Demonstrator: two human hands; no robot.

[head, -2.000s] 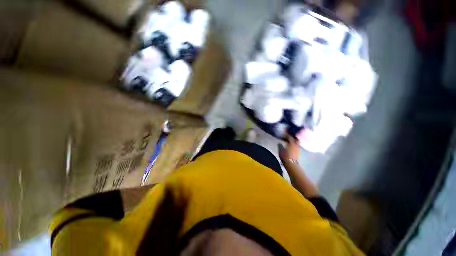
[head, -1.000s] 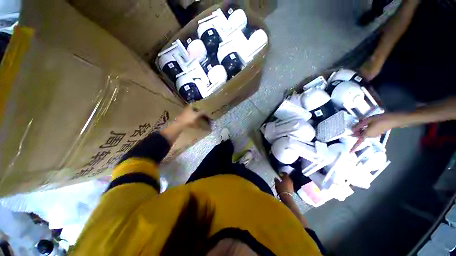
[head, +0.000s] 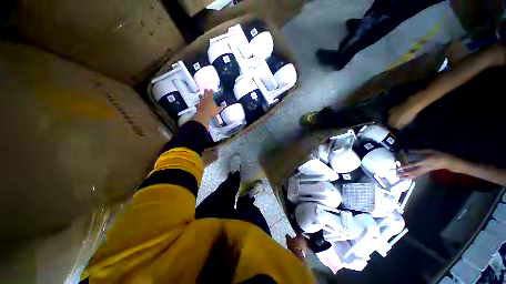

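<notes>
An open brown carton point(head: 280, 49) heaped with white-and-black camera units point(head: 224, 64) stands at upper left. My left hand point(head: 206, 108) is bare and lies over its near units, fingers apart, touching near a white dome; I see no grip. A second open carton point(head: 271, 166) at right holds jumbled camera units point(head: 313, 194) and a pale grid-faced part point(head: 358, 196). My right hand point(head: 297, 243) is at its near left rim, with the fingers partly hidden at the edge.
Large brown cartons point(head: 66, 127) stand close on my left. A person in dark clothes has one hand point(head: 424, 163) on the right carton's units and the other hand point(head: 402, 115) by its far rim. Another person's dark legs point(head: 355, 41) are beyond. A curved line edge point(head: 471, 249) is at lower right.
My left hand has moved from the large carton's corner onto the units in the left carton. The right carton shows lower in view. Another person's legs have come into view at the top.
</notes>
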